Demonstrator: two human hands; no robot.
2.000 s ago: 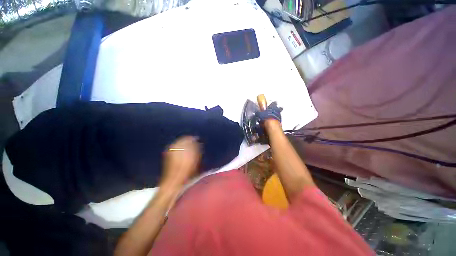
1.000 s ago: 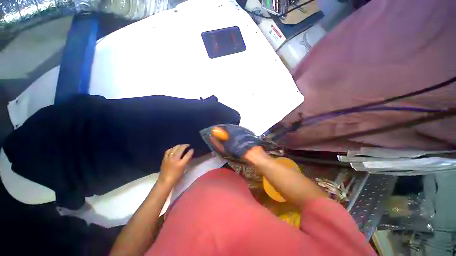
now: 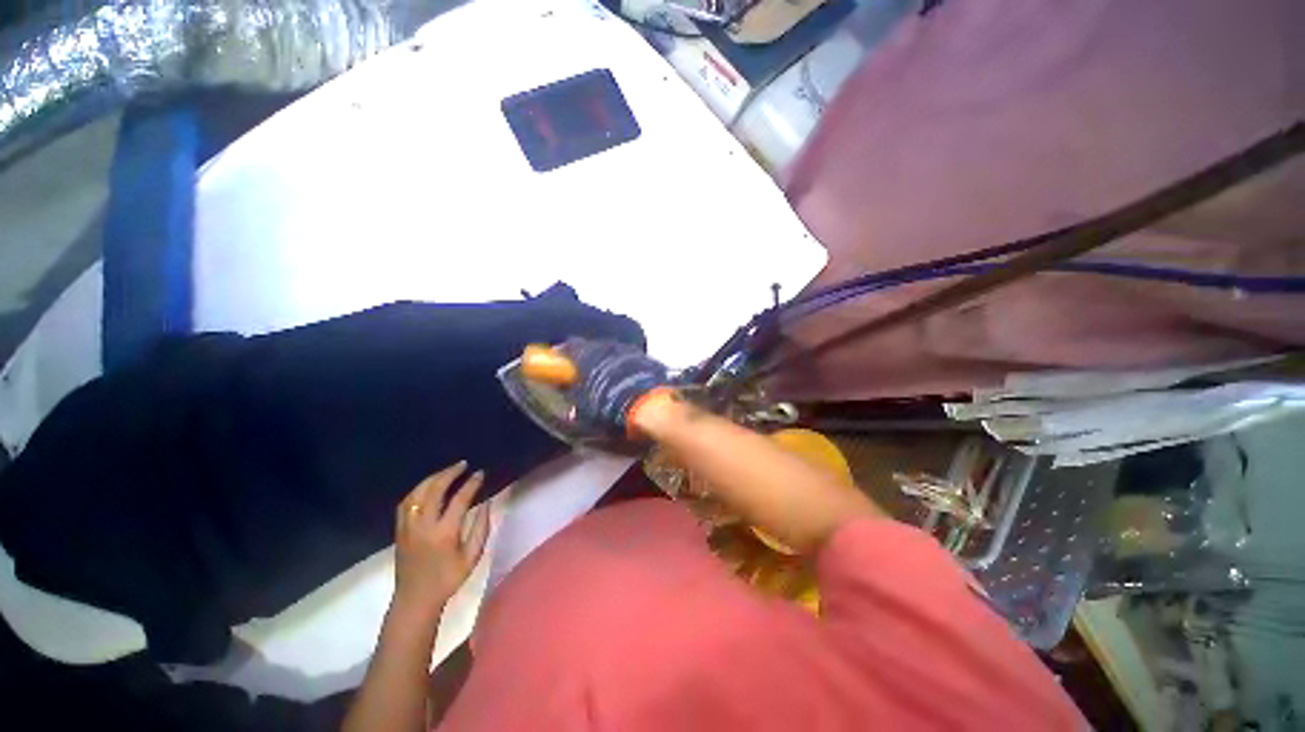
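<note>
A dark garment lies stretched along the off-white padded board, its narrow end to the right. My right hand, in a dark grey-blue glove with an orange cuff, is closed on the steam iron by its orange handle. The iron's pointed front lies on the garment's right part; its underside is hidden. My left hand, bare with a ring, rests with fingers spread at the garment's near edge. It grips nothing that I can see.
The white table lies behind the board, with a dark rectangle on it. A blue bar stands at the left and a foil duct at the top left. Hoses run right past a pink curtain. A yellow-orange round thing is below.
My gloved right hand has brought the iron from the white table beside the garment's end onto the garment. My left hand has moved to the garment's near edge. The view has shifted.
</note>
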